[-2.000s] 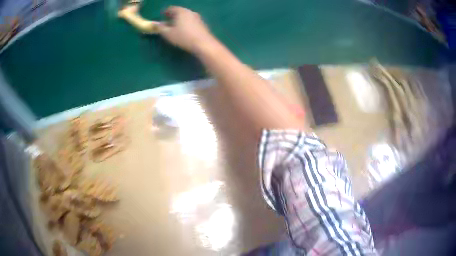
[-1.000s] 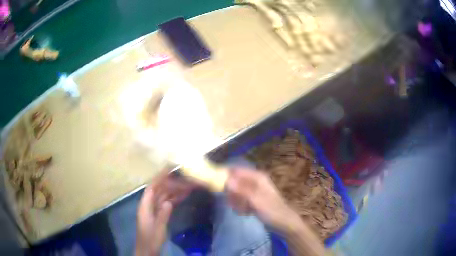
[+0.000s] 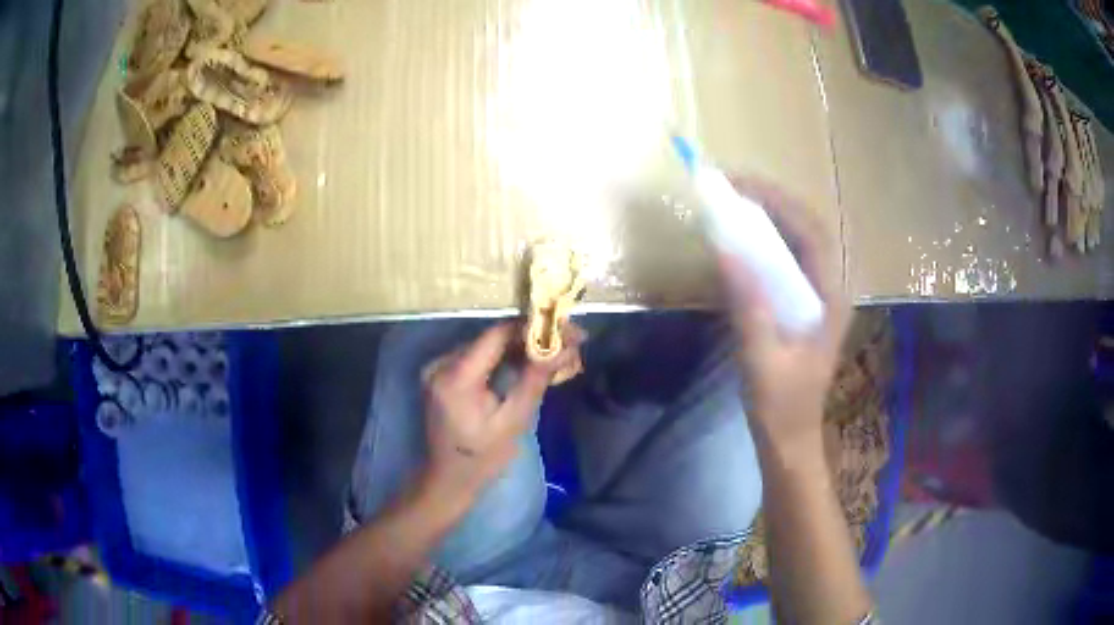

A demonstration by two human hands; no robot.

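Note:
My left hand [image 3: 479, 403] grips a pale tan leg part [image 3: 552, 299] at the table's front edge, its foot-shaped open end with a raised rim facing up. My right hand [image 3: 788, 354] holds a white glue bottle [image 3: 760, 250] to the right of the part. Its blue tip [image 3: 684, 151] points up and left, apart from the part. A loose pile of flat tan sole pieces [image 3: 220, 195] lies on the table at the left. One sole piece [image 3: 120, 265] lies apart near the front edge.
A dark phone [image 3: 882, 39] and a pink-red stick [image 3: 800, 10] lie at the far side. Pale legs [image 3: 1060, 153] lie at the right. A black cable [image 3: 67, 232] runs down the left. Below are a blue tote of round white parts [image 3: 251, 464] and a blue crate of brown pieces [image 3: 902, 409].
The view has swung toward the left of the table. The right hand has left the leg part and now holds the white bottle. The left hand alone holds the part.

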